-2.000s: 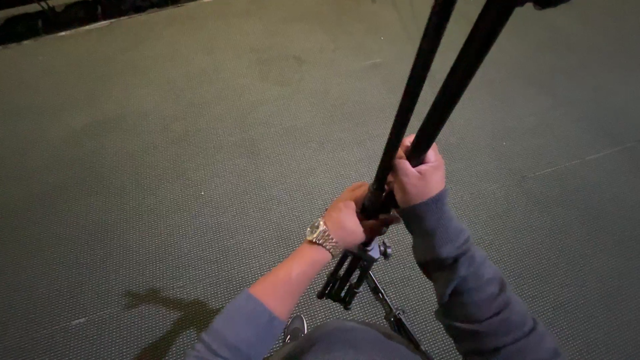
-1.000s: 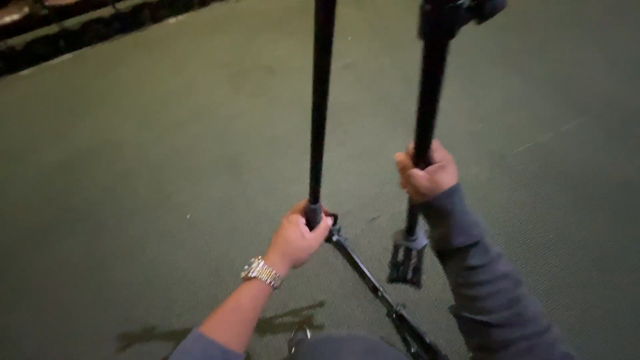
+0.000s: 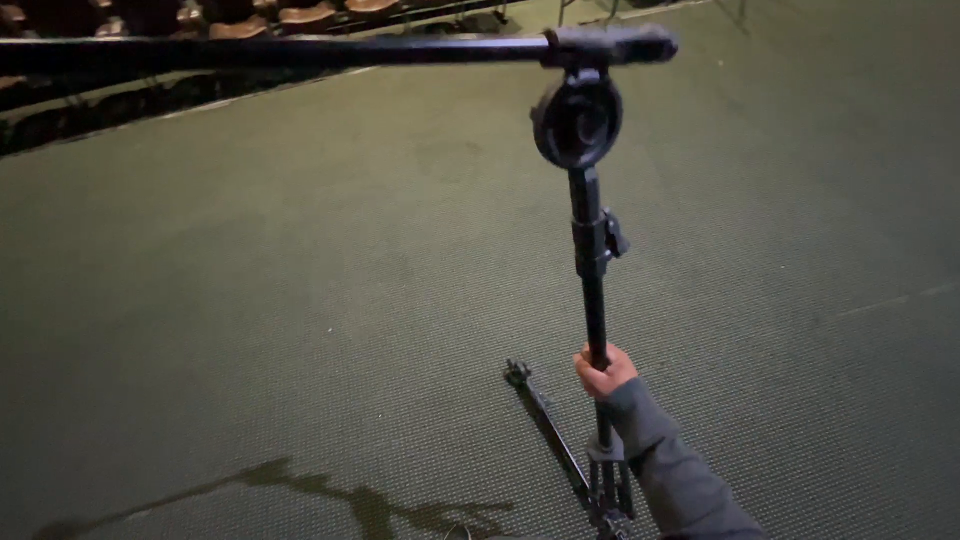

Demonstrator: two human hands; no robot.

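My right hand [image 3: 609, 373] is closed around the upright tube of a black boom microphone stand [image 3: 593, 311], which stands nearly vertical with its folded legs at the bottom. At the top, a round clutch [image 3: 577, 120] joins the tube to a boom arm [image 3: 300, 52] that runs level to the left edge. A knob sits on the collar below the clutch. On the floor left of the tube lies another black stand [image 3: 555, 439], its lower end overlapping the folded legs in view. My left hand is out of the frame.
Rows of seats with brown cushions [image 3: 306, 15] line the top left, beyond the edge of the textured floor [image 3: 337, 262]. Thin metal legs [image 3: 589, 11] show at the top. A shadow falls across the floor at lower left.
My left hand, earlier on a second black pole, has left the view. The stand in my right hand now shows its clutch and a level boom. Both poles were close together at first, then apart.
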